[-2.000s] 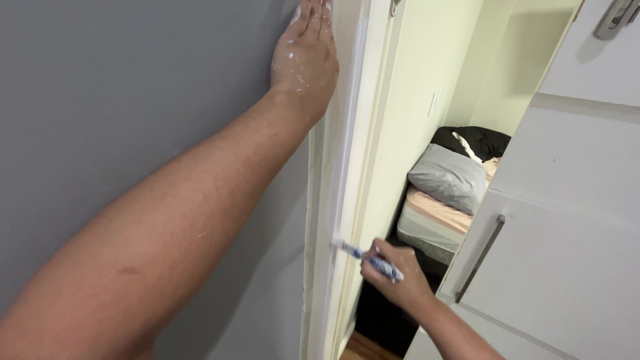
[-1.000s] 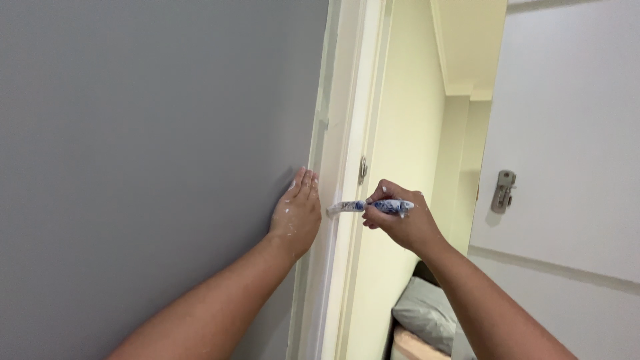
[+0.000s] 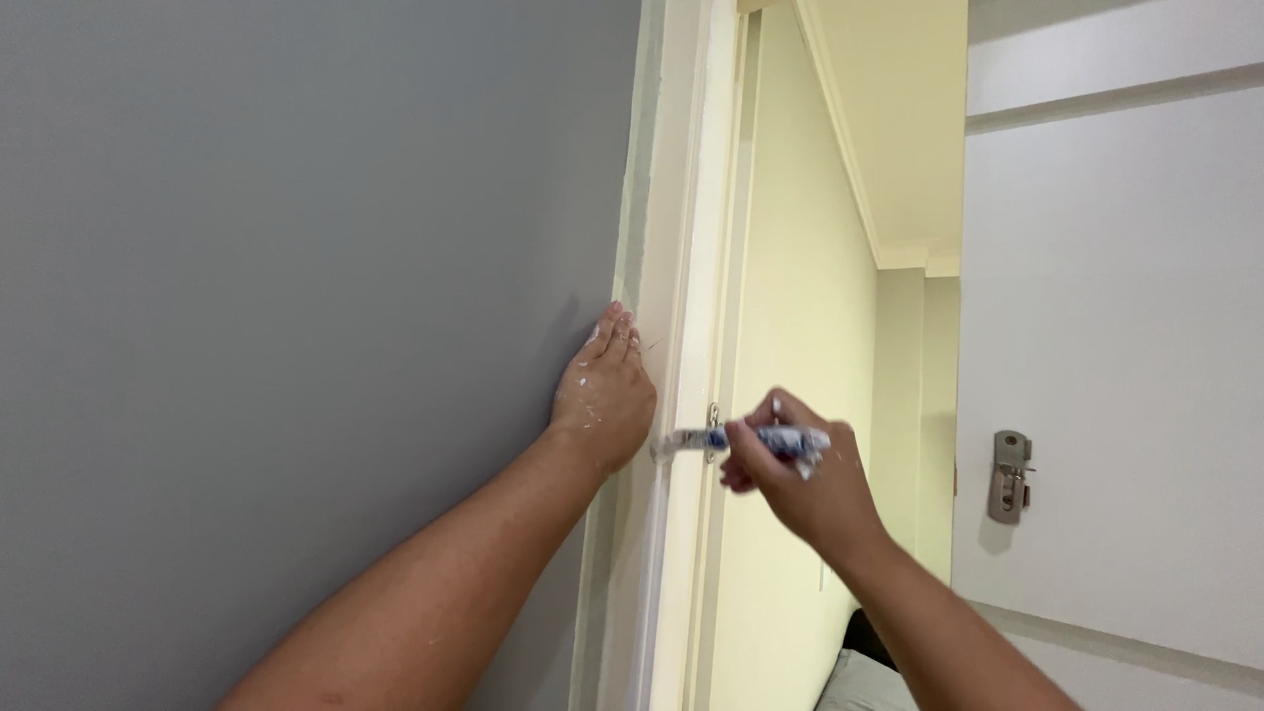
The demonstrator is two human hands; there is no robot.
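My left hand, speckled with white paint, lies flat with its fingers together against the edge of the grey wall and the taped border of the door frame. It holds nothing. In my right hand is a small paintbrush with a blue and white, paint-smeared handle. The brush points left and its bristles are at the white door frame, just right of my left hand. A pale strip of masking tape runs along the seam between wall and frame.
A metal strike plate sits in the door jamb behind the brush. At the right stands a white panelled door with a metal latch. Beyond the opening are a pale yellow wall and a grey pillow low down.
The view has tilted upward, so less of the bed shows. My right hand with the brush has moved up the frame since two seconds ago, from well below my left hand to beside it.
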